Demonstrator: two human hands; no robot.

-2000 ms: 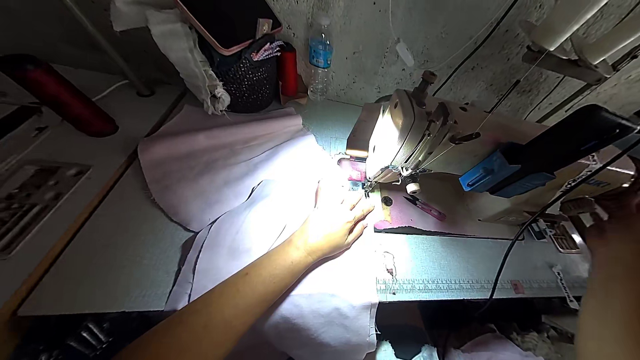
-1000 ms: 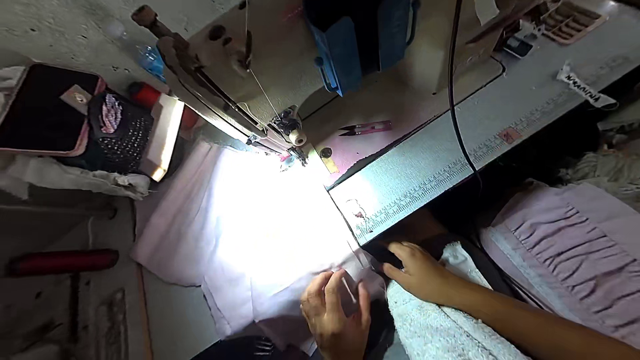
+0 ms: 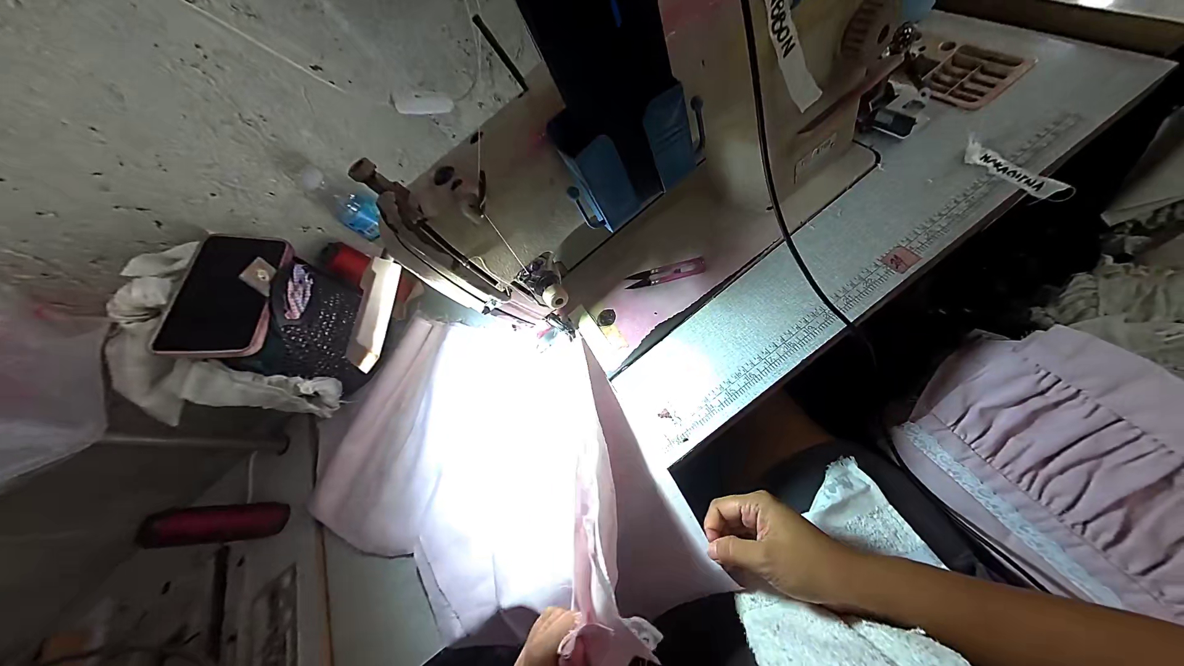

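Note:
Pale pink fabric [image 3: 499, 481] runs from the needle area of a sewing machine [image 3: 462, 231] down over the table edge, its middle washed out by the lamp. At the bottom, my left hand [image 3: 548, 638] pinches a folded edge of this fabric; only part of the hand shows. To the right, my right hand [image 3: 772, 546] is bent with thumb and forefinger curled near the fabric's right edge; whether it grips that edge I cannot tell. White textured cloth [image 3: 832, 629] lies under my right forearm. Thread snips with a pink handle [image 3: 680, 270] rest on the machine bed.
A ruler strip [image 3: 777, 361] follows the table's front edge. A blue holder [image 3: 638, 157] is fixed to the machine, and a black cable [image 3: 786, 231] hangs before it. A phone [image 3: 222, 296] stands at left near a red thread spool [image 3: 213, 524]. Gathered pink fabric [image 3: 1064, 462] lies at right.
My left hand, on the fabric near the needle two seconds ago, is now at the lower edge of the cloth. A folded edge is now lifted there. The view has swung considerably.

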